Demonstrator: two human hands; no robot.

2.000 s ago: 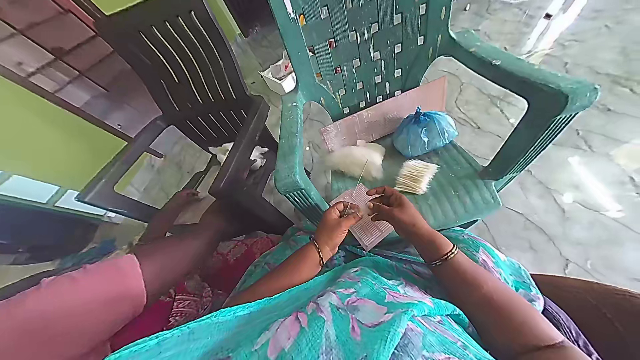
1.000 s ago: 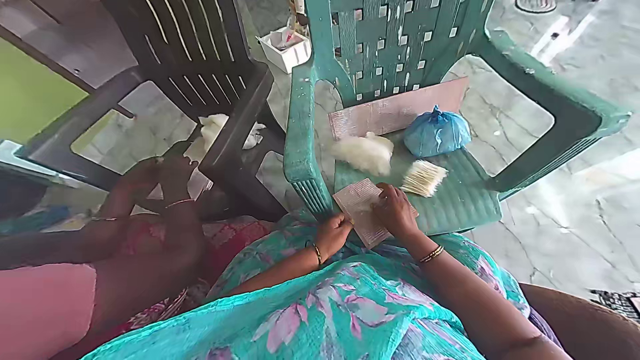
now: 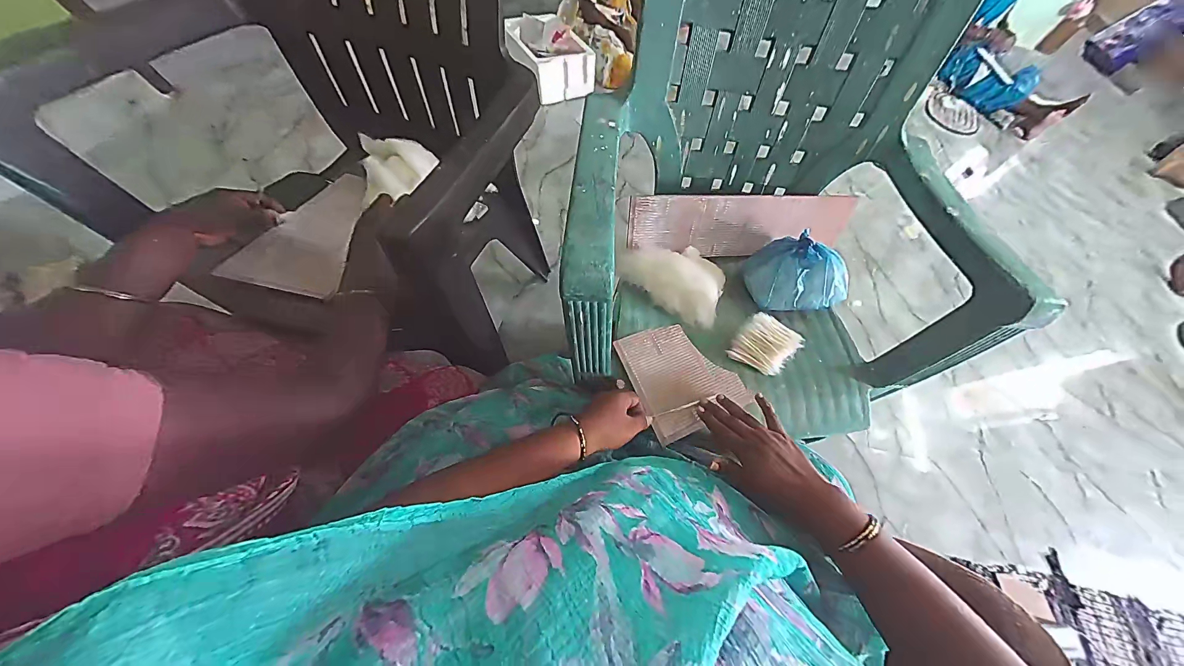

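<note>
A ridged, light-brown board (image 3: 671, 370) lies partly over the front edge of a green plastic chair seat (image 3: 823, 398). My left hand (image 3: 618, 421) grips its lower left edge. My right hand (image 3: 754, 453) rests its fingertips on the lower right part, palm down with fingers extended; a thin pale strand runs across the board beside them. Behind the board lie a tuft of white cotton (image 3: 680, 282) and a bundle of cotton wicks (image 3: 765, 343). A knotted blue plastic bag (image 3: 796, 271) sits behind the wicks, before a pinkish ridged board (image 3: 740, 222).
At left a person's hands (image 3: 227, 217) hold another board (image 3: 301, 240) beside a dark plastic chair (image 3: 462, 176) with white cotton (image 3: 398, 166) on it. A white box (image 3: 555, 65) stands on the floor behind. Another person (image 3: 994, 83) sits at the upper right.
My right hand has gone from near my left hand, fingers pinched, to flat on the board. The neighbour's board has come into fuller view. The view has shifted.
</note>
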